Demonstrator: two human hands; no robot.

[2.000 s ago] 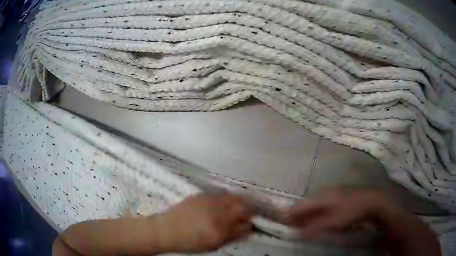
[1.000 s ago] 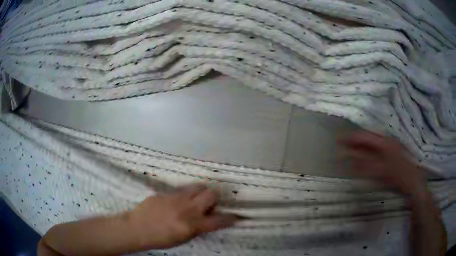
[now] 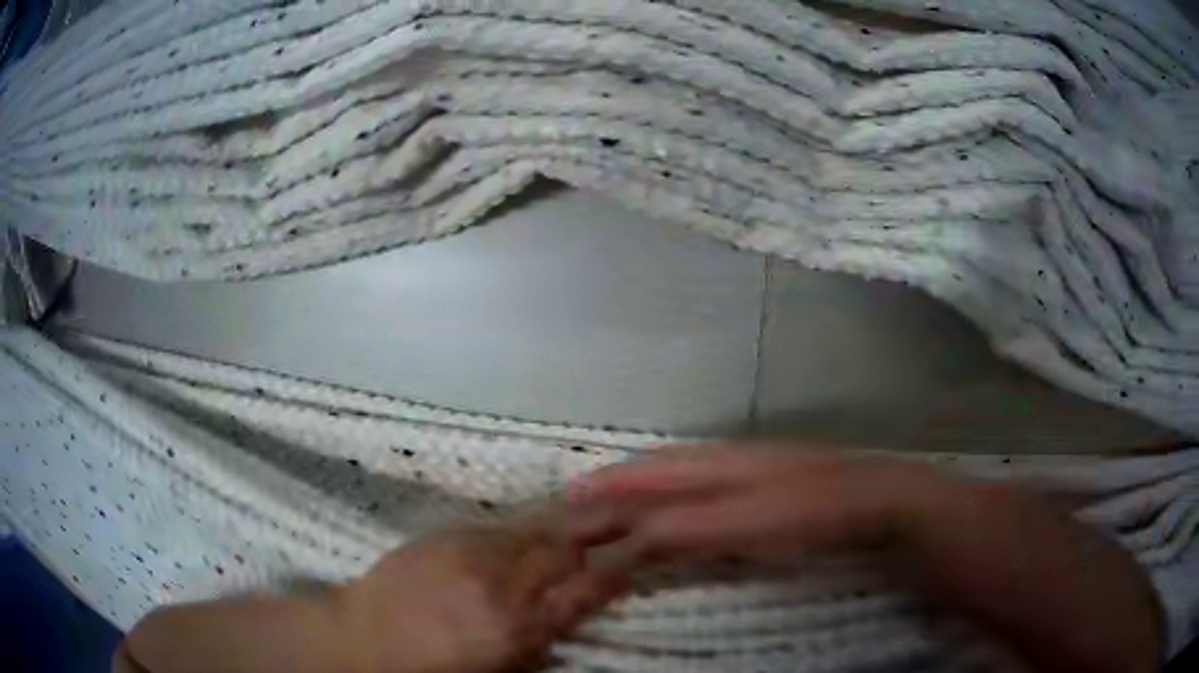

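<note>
Speckled cream knit fabric runs along the near side of the table, smooth at the left and gathered in narrow folds below my hands. My left hand is blurred on the fabric at the lower middle, and its fingertips are hidden. My right hand lies across it, fingers pointing left, overlapping or touching the left hand. Blur hides whether either hand grips a fold.
A large pile of the same cream knit lies in many wavy folds across the far side. A strip of grey table with a thin seam shows between pile and near fabric. Dark blue material shows at the lower left edge.
My right hand has come from the right, above the fabric, to meet my left hand. More narrow folds show below the hands. The view has shifted slightly.
</note>
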